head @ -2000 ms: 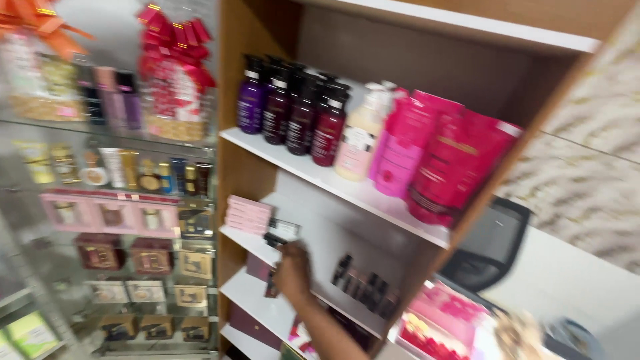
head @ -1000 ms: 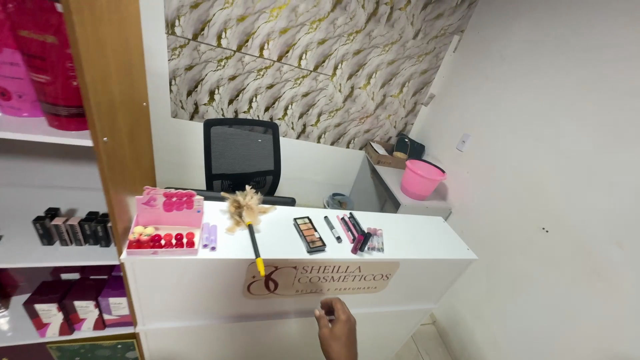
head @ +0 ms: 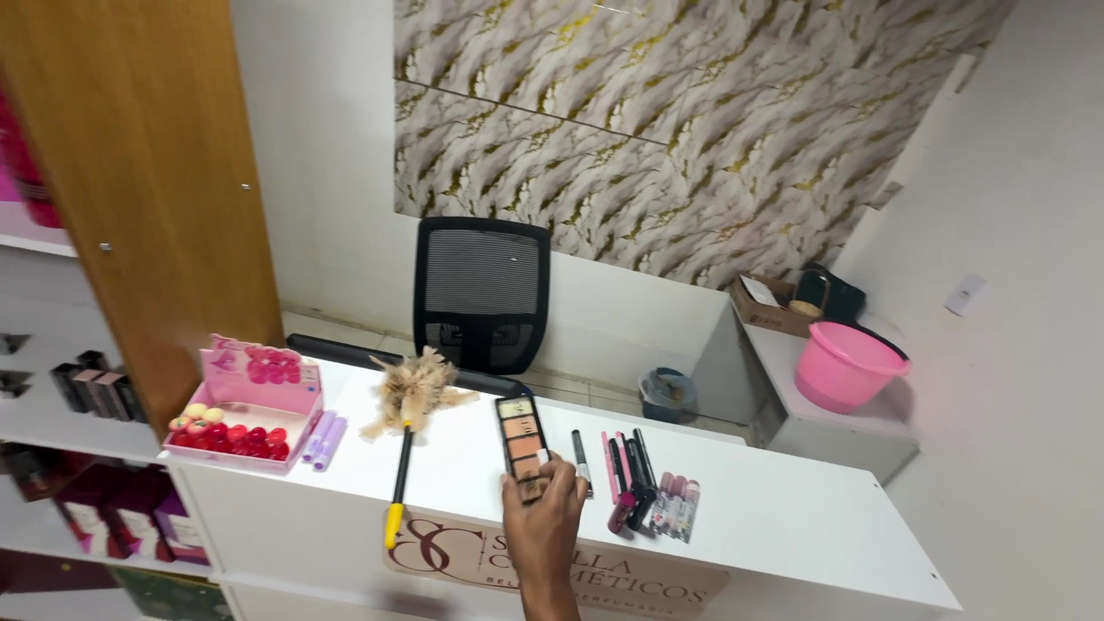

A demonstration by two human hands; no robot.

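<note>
My right hand (head: 543, 509) comes up from the bottom and grips the near end of a makeup palette (head: 523, 440), thumb at its left edge and fingers at its right. The palette is oblong, black-framed, with a row of beige to peach pans; whether it rests on the white counter (head: 776, 509) or is slightly raised, I cannot tell. Right of it lie a dark slim tube (head: 581, 457), a bunch of black and pink cosmetic pencils or tubes (head: 634, 470) and several clear-bodied lip glosses (head: 675, 504). My left hand is out of view.
A feather duster (head: 399, 483) with a yellow-tipped handle overhangs the front edge. Left of it are lilac tubes (head: 325, 440) and a pink display box (head: 297, 431) of red and cream round items. Behind stand a black mesh chair (head: 481, 285) and a pink bucket (head: 849, 366); wooden shelving (head: 172, 216) is at left.
The view has swung from the shelves to the counter and come closer. My right hand, at the shelves and then in front of the counter without the palette, now has hold of the palette.
</note>
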